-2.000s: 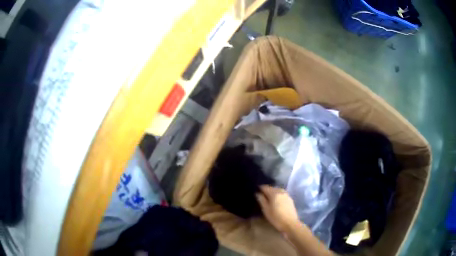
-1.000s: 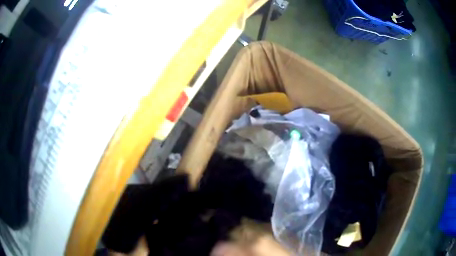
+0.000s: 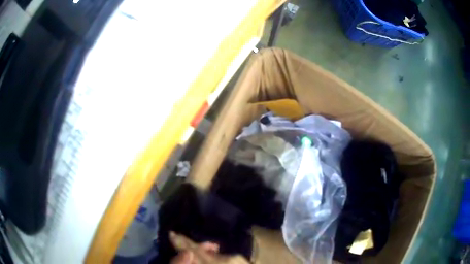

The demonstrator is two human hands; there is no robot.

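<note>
Black cloth [image 3: 201,216] is bunched at the bottom centre, over the near left edge of the brown cardboard box [image 3: 355,87]. My right hand [image 3: 198,253] is low in the picture, blurred and cut off by the bottom edge, with its fingers gripping this cloth. My left hand is not in view. More black cloth [image 3: 247,191] lies inside the box on the left. A clear plastic bag [image 3: 314,201] lies in the middle. A black bundle [image 3: 366,180] with a small yellow-tan paper scrap [image 3: 362,242] lies on the right.
The white table [image 3: 149,62] with its wood edge [image 3: 139,175] runs along the left of the box. A whitish bag [image 3: 136,232] is under the table edge. A blue basket [image 3: 361,23] with black cloth stands on the green floor at the top right.
The black cloth at the box's left edge has been drawn from inside the box toward the bottom. My left hand showed at the bottom one second ago and is now out of sight.
</note>
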